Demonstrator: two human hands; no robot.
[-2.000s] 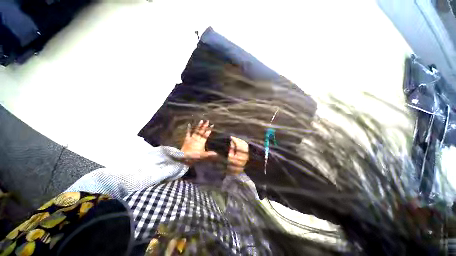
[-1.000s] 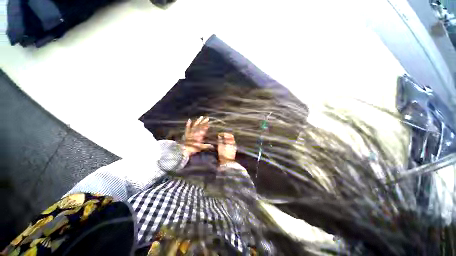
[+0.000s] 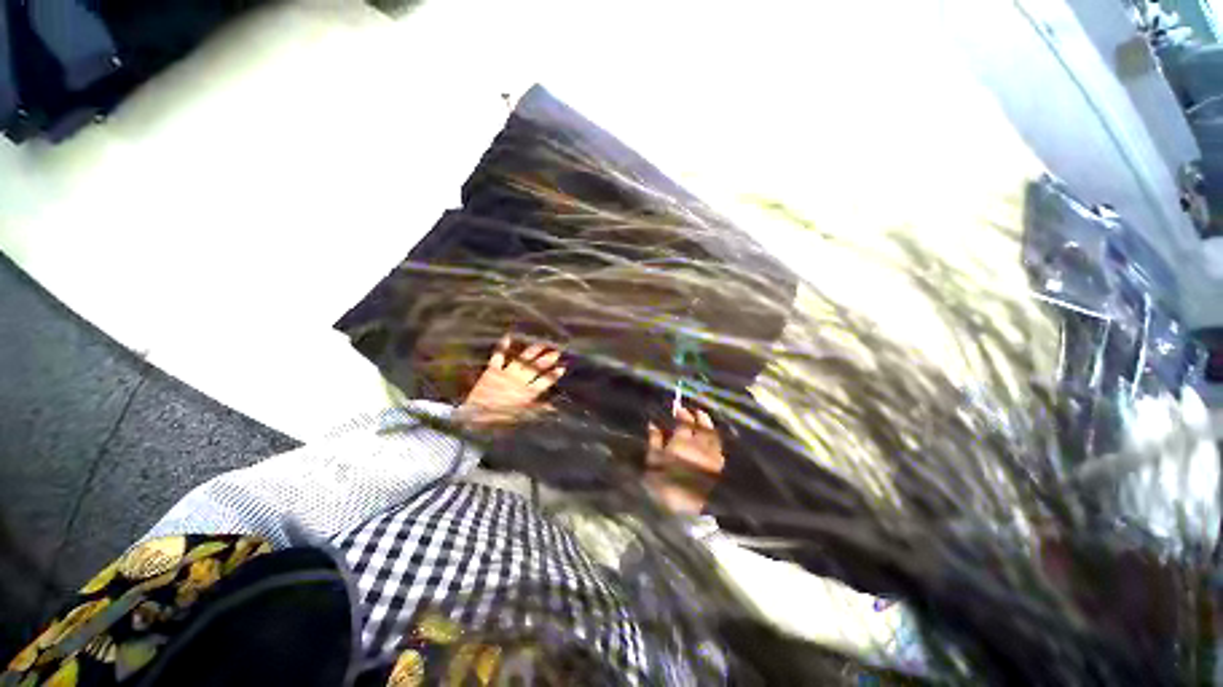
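The dark trousers (image 3: 537,201) lie as a flat dark piece on the cream-white table, partly hidden by blurred hair. My left hand (image 3: 516,383) rests on the cloth near its front edge, fingers spread, holding no tool. My right hand (image 3: 688,463) lies to the right on the cloth, fingers apart and pointing away from me. The teal thread scissors (image 3: 689,356) lie on the cloth just beyond my right fingertips, blurred behind hair.
The cream-white table (image 3: 309,175) curves around the cloth. Shiny polybagged garments (image 3: 1073,255) lie at the right table edge. Dark garments (image 3: 81,61) are at the far left. The grey speckled floor (image 3: 148,416) shows at lower left. Hair covers much of the right side.
My right hand has moved right, away from my left hand, and its fingers have spread. My left hand stays on the cloth. The view has shifted slightly.
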